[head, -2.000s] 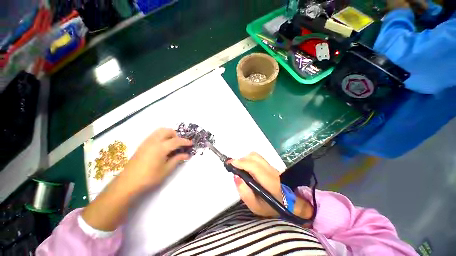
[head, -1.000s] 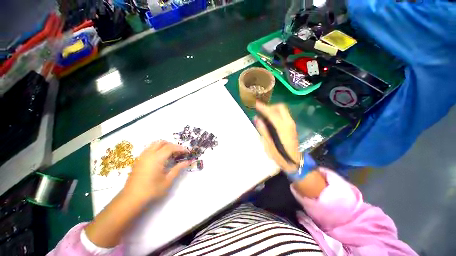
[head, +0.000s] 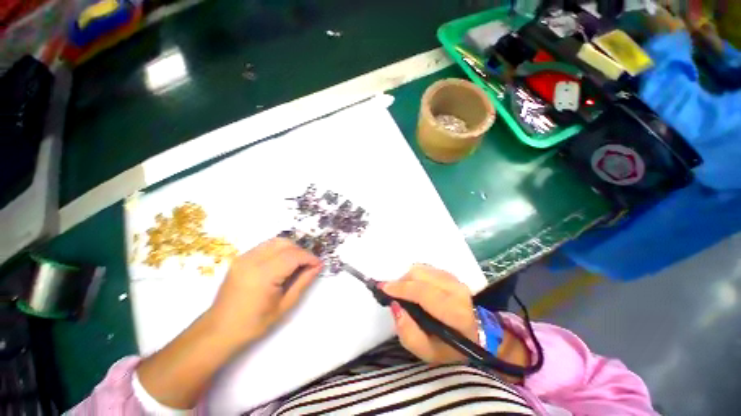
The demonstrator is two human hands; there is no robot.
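My right hand [head: 435, 313] holds the black soldering iron [head: 424, 322], its metal tip pointing left at the near edge of the pile of small dark components [head: 337, 218]. My left hand [head: 264, 284] is at the pile's near left side, fingertips close together near the tip; whether a part is between them is too small to tell. A loose pile of gold-coloured pieces [head: 175, 237] lies to the left on the white board [head: 236, 179].
A tan tip-cleaning pot [head: 455, 120] stands right of the board, beside a green tray [head: 520, 122] of tools and a black fan [head: 621, 158]. A solder spool [head: 55, 288] stands at left. A person's blue sleeve [head: 678, 89] shows at upper right.
My right hand has come back from beside the tan pot to the dark pile with the iron. My left hand remains at the pile. The camera view has shifted.
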